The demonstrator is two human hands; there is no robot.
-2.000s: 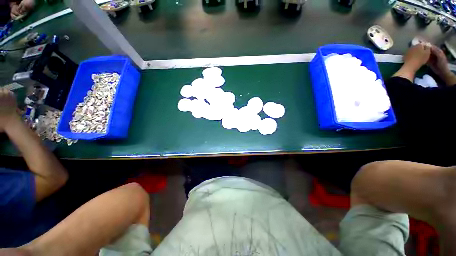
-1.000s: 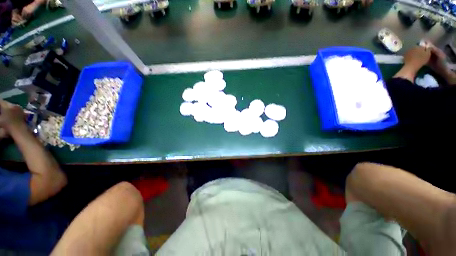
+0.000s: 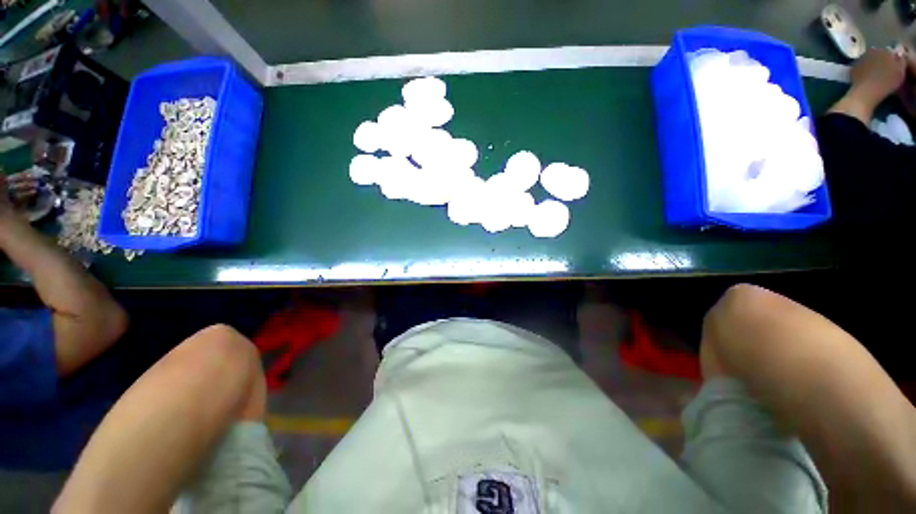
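Note:
Thin white round pads (image 3: 432, 181) lie in a loose, overlapping cluster on the green bench top in front of me. A blue box (image 3: 693, 151) on the right is heaped with more white pads (image 3: 758, 141). A blue box (image 3: 233, 171) on the left holds small beige-grey pieces (image 3: 173, 176). My bent arms show at the lower left and lower right, but both of my hands are outside the picture.
A pale guide rail (image 3: 462, 63) runs behind the pads, with the conveyor beyond. A dark box (image 3: 68, 110) and spilled pieces (image 3: 82, 219) are at left. Neighbours' arms reach in at both sides. A cream housing (image 3: 842, 30) lies at upper right.
The view has tipped downward, so the bench sits higher and the far row of units has left the picture. The pads and boxes keep their arrangement. My hands stay out of view.

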